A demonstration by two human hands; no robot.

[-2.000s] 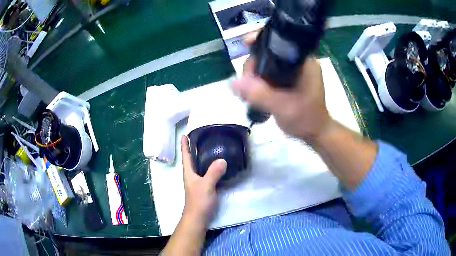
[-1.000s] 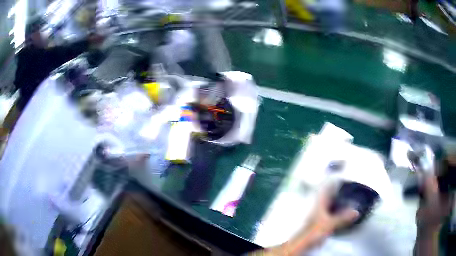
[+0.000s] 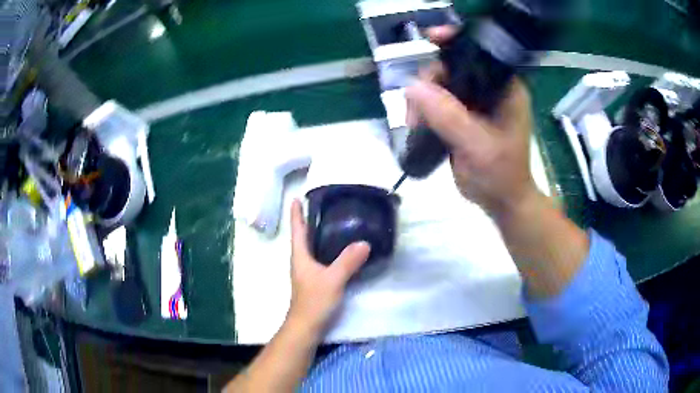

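Note:
The black glossy camera front [image 3: 353,219] sits on the white housing with its bent arm [image 3: 265,165], lying on the white work mat [image 3: 453,284]. My left hand [image 3: 322,276] holds the black front from the near left side, thumb on the dome. My right hand [image 3: 483,142] is wrapped around the black electric screwdriver [image 3: 476,69], held tilted. Its thin bit points down at the upper right edge of the black front. Whether the bit touches a screw cannot be told.
A white stepped box [image 3: 411,54] stands behind the mat. Open camera units with wires stand at right [image 3: 629,165] and left [image 3: 115,180]. A glue tube [image 3: 173,272], a dark flat object [image 3: 129,295], a carton [image 3: 83,238] and plastic bags [image 3: 34,249] lie at left.
The view swung left and came back. The screwdriver, raised off the work two seconds ago, is now lower, its bit at the front's upper right edge. My left hand still holds the black front.

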